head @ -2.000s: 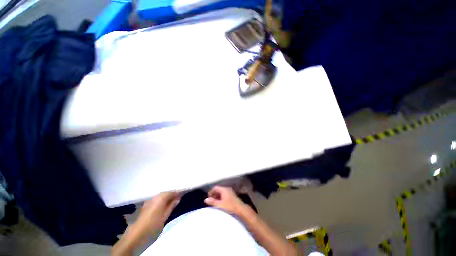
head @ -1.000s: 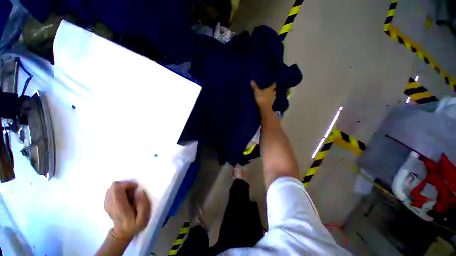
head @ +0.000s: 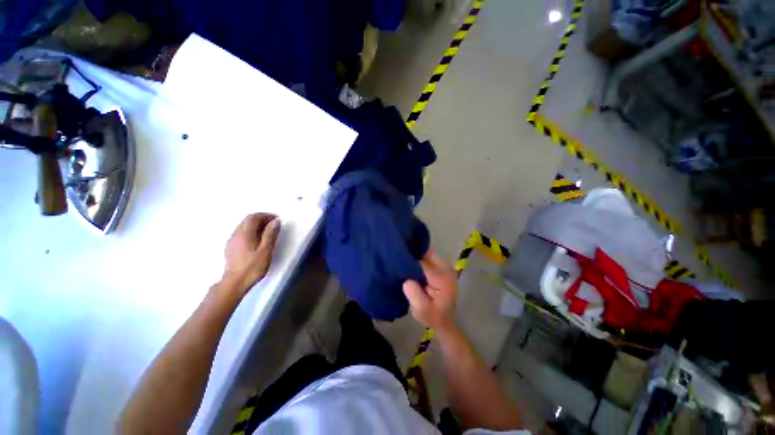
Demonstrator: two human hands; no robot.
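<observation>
Navy trousers (head: 370, 246) hang bunched beside the right end of the white ironing table (head: 212, 178). My right hand (head: 433, 289) grips their lower right edge, with the thumb on the cloth. My left hand (head: 252, 246) rests on the table near its front edge, fingers curled, with nothing seen in it. The steam iron (head: 106, 170) lies at the table's left, its brown wooden handle (head: 49, 161) pointing towards me. More navy cloth (head: 387, 140) lies behind the held piece.
A large navy pile (head: 255, 34) is beyond the table. A white cover sheet (head: 255, 110) lies at the table's right end. Yellow-black tape (head: 446, 64) marks the floor. At right are grey and red cloth (head: 616, 285) and a machine (head: 697, 391). A white rounded form (head: 15, 382) is at lower left.
The view has shifted. My right hand has drawn a navy piece nearer from the dark heap. My left hand is still on the table side, now lower and still. The iron shows more fully.
</observation>
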